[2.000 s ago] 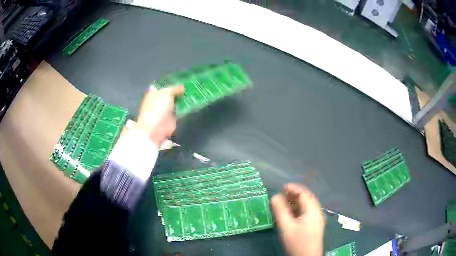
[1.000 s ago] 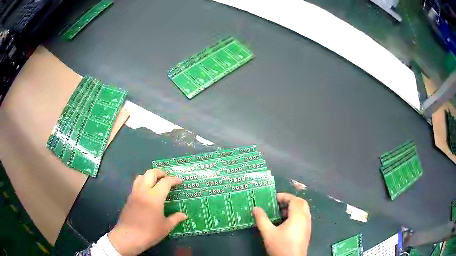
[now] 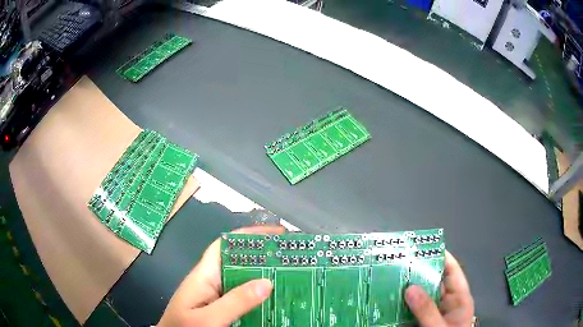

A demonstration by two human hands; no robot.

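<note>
Green circuit board panels [image 3: 345,287], at least two overlapped, are held up at the bottom centre, their lower edge cut off by the frame. Rows of silvery rings and dark dots run along their upper edges. My left hand [image 3: 220,294] grips the left end, thumb on the front face, fingers behind. My right hand [image 3: 444,297] grips the right end the same way, its fingers partly hidden behind the panels.
A fanned pile of panels [image 3: 144,188] lies on the tan cardboard [image 3: 67,185] at left. On the dark belt [image 3: 409,159] lie panel groups at centre [image 3: 319,145], far left [image 3: 155,57] and right [image 3: 528,271]. A white strip [image 3: 409,70] runs along the far edge.
My left hand has left a panel group on the belt and joined my right hand on the near pile. The held panels are now raised closer to the camera, with fewer rows showing.
</note>
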